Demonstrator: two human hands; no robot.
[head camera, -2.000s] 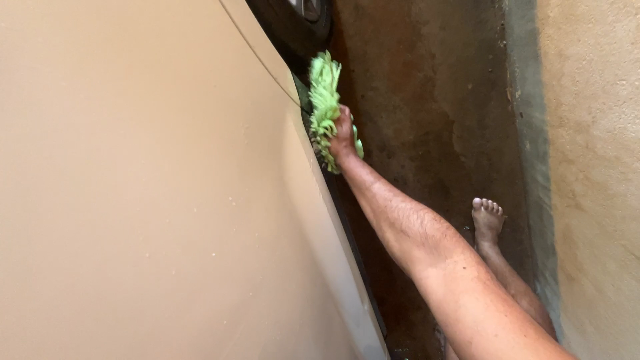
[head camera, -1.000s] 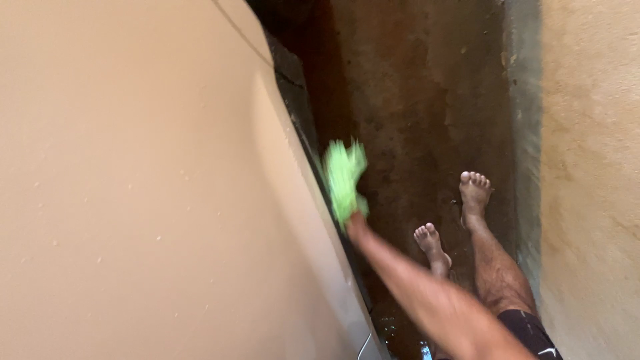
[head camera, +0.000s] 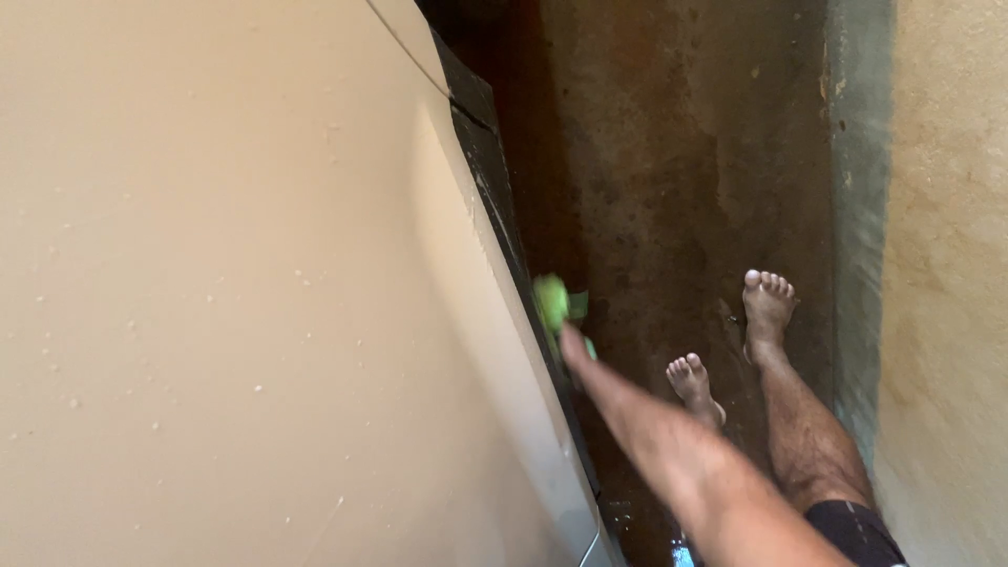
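Note:
Blurred by motion, my right hand (head camera: 576, 345) is at the dark lower sill (head camera: 492, 189) of a beige car. It grips a bright green shaggy wash mitt or cloth (head camera: 552, 302), which lies against or right beside the sill. My forearm reaches in from the lower right. Small drops or specks dot the car's beige body panel (head camera: 236, 315), which fills the left side of the view. My left hand is out of view.
My bare feet stand on the wet brown floor (head camera: 654, 173), one foot (head camera: 768, 307) near the wall and the other (head camera: 694, 387) nearer the car. A tan wall (head camera: 945, 236) with a grey lower band (head camera: 858, 197) runs along the right.
My right hand has moved back along the car's lower edge with the green mitt or cloth, away from the wheel seen in the oldest frame. The view has shifted; the wheel is out of it.

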